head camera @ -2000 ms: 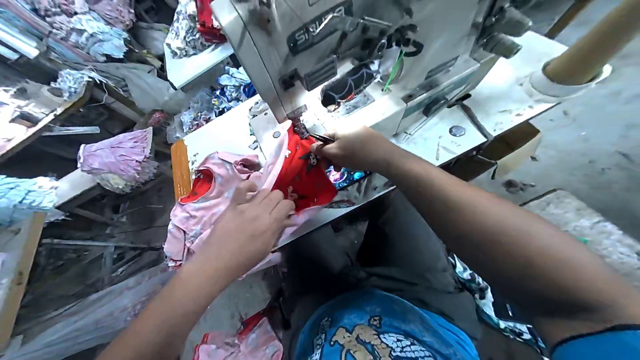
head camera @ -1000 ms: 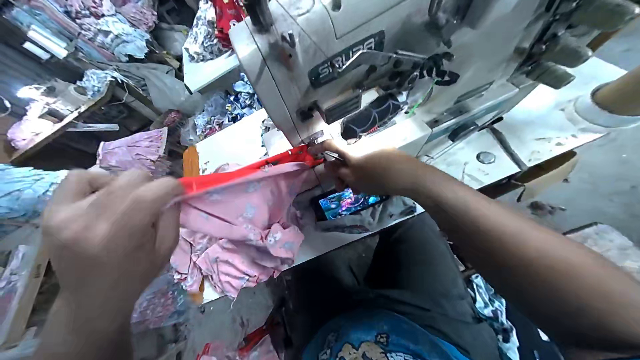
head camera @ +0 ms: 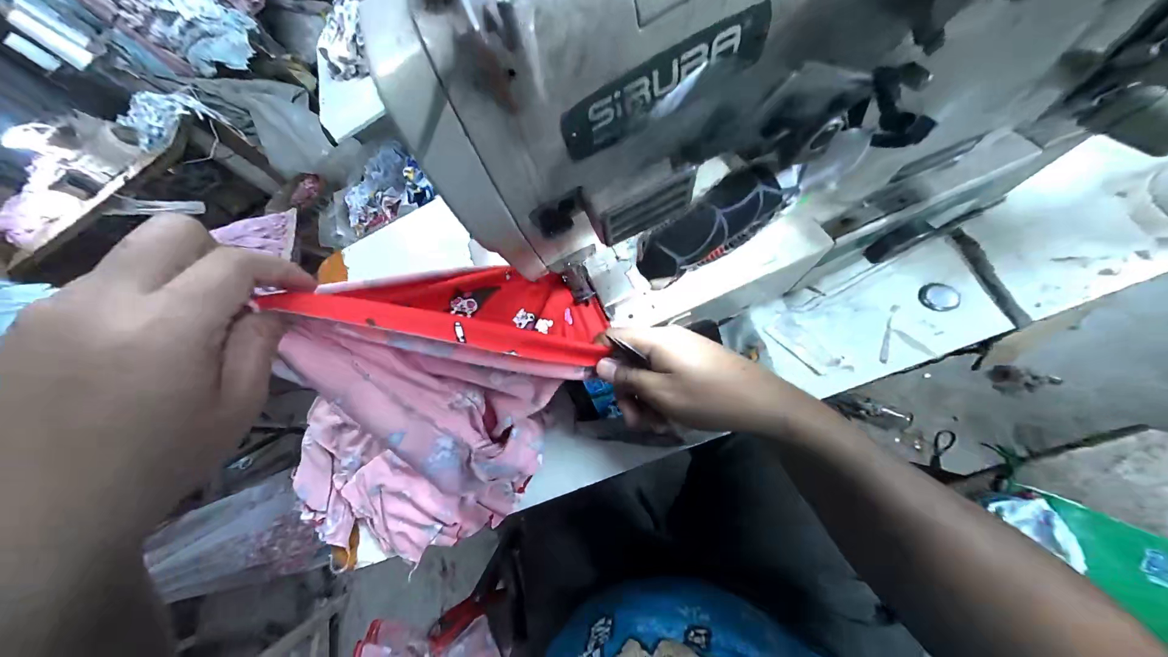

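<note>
A Siruba sewing machine (head camera: 639, 100) stands over a white table, its presser foot (head camera: 578, 281) down at the back edge of red printed fabric (head camera: 484, 319). The red fabric joins a pink printed garment (head camera: 429, 438), which hangs bunched below it on the table. My left hand (head camera: 173, 319) pinches the left end of the red band between thumb and fingers, holding it stretched. My right hand (head camera: 675, 374) grips the band's right end close to the presser foot, with a small dark metal tool, partly hidden, in its fingers. A phone (head camera: 599, 399) lies partly covered below the fabric.
The white table (head camera: 584, 465) has its near edge just above my lap. Heaped fabric pieces (head camera: 196, 36) and a wooden-edged table (head camera: 100, 201) are at the upper left. A green item (head camera: 1104, 547) is at the lower right. Red and pink cloth (head camera: 429, 639) lies below the table.
Two seconds ago my left hand lay on the pink garment near the machine. It has since moved left and holds the red band stretched out. The garment has shifted and bunched. The view is closer now.
</note>
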